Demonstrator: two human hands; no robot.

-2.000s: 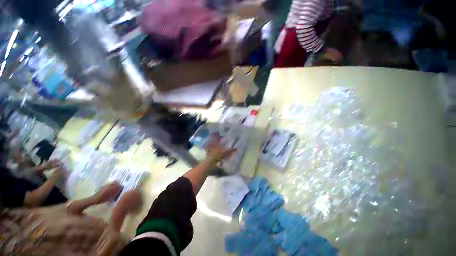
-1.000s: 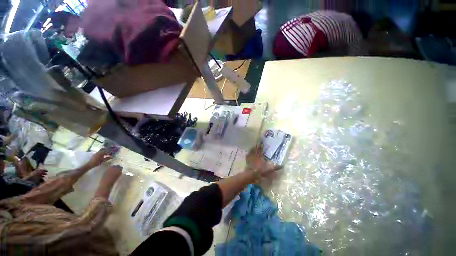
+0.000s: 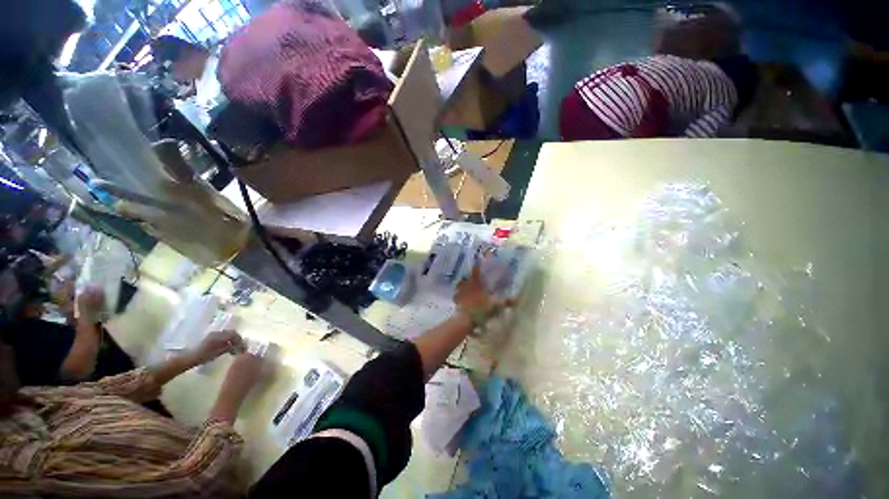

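Note:
My left hand (image 3: pixel 478 300) reaches out from the lower left in a black sleeve with a green and white band. Its fingers are on the lower left edge of a whitish blister tray (image 3: pixel 506 267) and seem to grip it; the tray is slightly blurred. Another blister tray (image 3: pixel 450 255) with dark items lies just left of it. A loose heap of light-blue pieces (image 3: pixel 512 439) lies below my hand. White folded leaflets (image 3: pixel 448 404) lie beside the heap, partly behind my sleeve. My right hand is not in view.
Shiny clear bags (image 3: pixel 682 341) spread over the right table. A light-blue tub (image 3: pixel 391 282) and black cables (image 3: pixel 341 268) lie near a slanting grey post (image 3: pixel 283 283). A neighbour's hands (image 3: pixel 234 351) work at left near another tray (image 3: pixel 307 402). A person in stripes bends at the back.
The blister tray that lay at the edge of the clear bags has moved left with my hand, beside the other tray. The view has shifted slightly.

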